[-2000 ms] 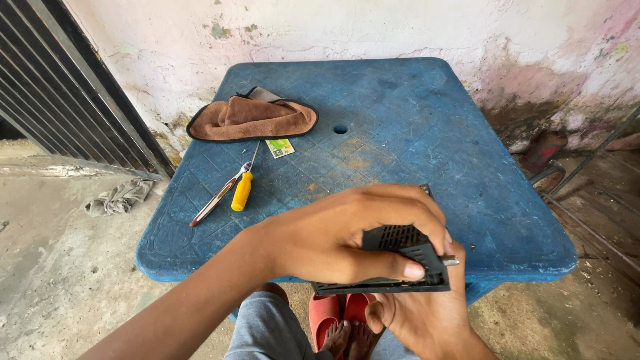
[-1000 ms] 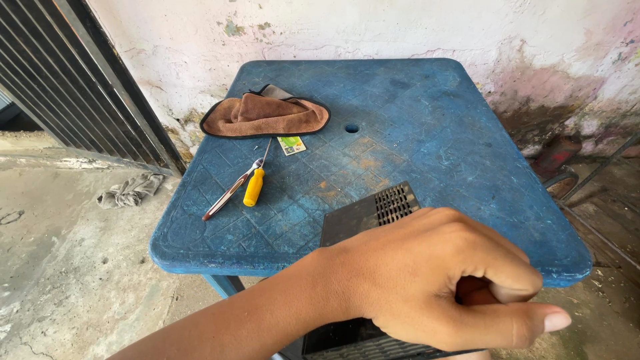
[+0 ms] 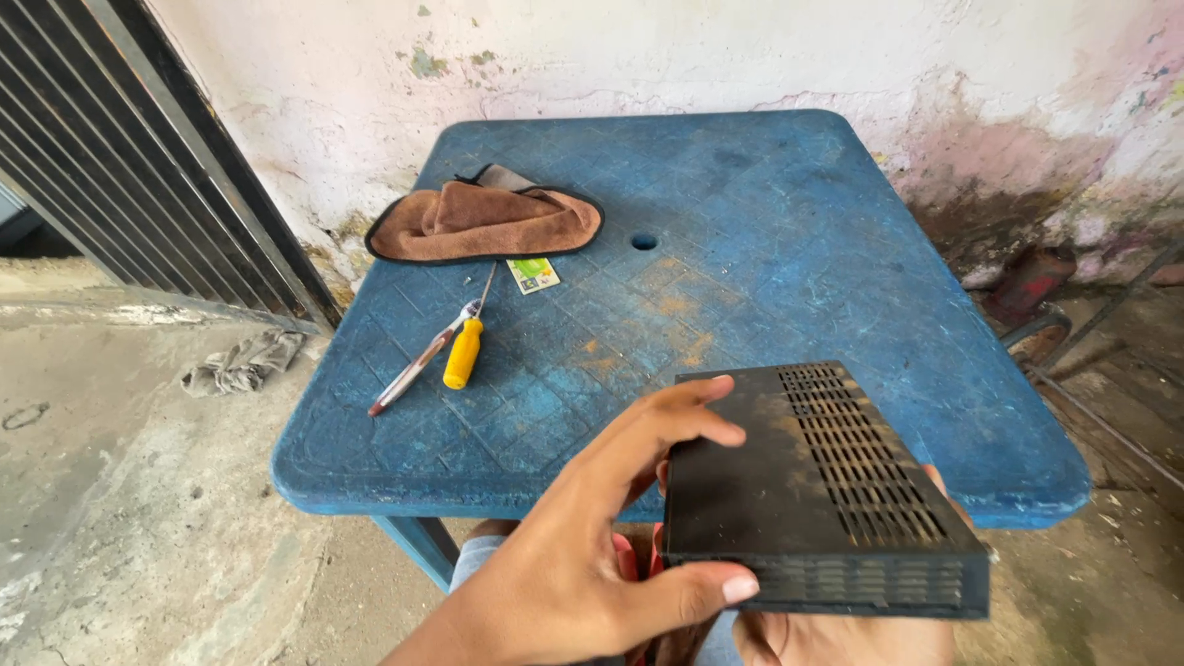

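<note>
A black plastic box with slotted vents [image 3: 740, 472], dusty on its top face, is held above the near edge of the blue table [image 3: 555, 388]. My left hand [image 3: 620, 518] grips its left side, thumb at the near corner and fingers on top. My right hand [image 3: 851, 638] supports it from below and the right; the box hides most of that hand. On the table's left lie a screwdriver with a yellow handle [image 3: 462, 354] and a slim pen-like tool [image 3: 421, 363], touching or nearly so.
A brown cloth with black edging [image 3: 490, 224] lies at the table's back left, beside a small green-and-white printed card [image 3: 534, 275]. The table has a round hole [image 3: 643, 241]. A grey rag [image 3: 242, 363] lies on the floor left; a metal gate [image 3: 157, 157] stands beyond.
The box has turned and been raised, so its vented top and near side now show. My left hand, earlier across the box's front, has moved to its left side.
</note>
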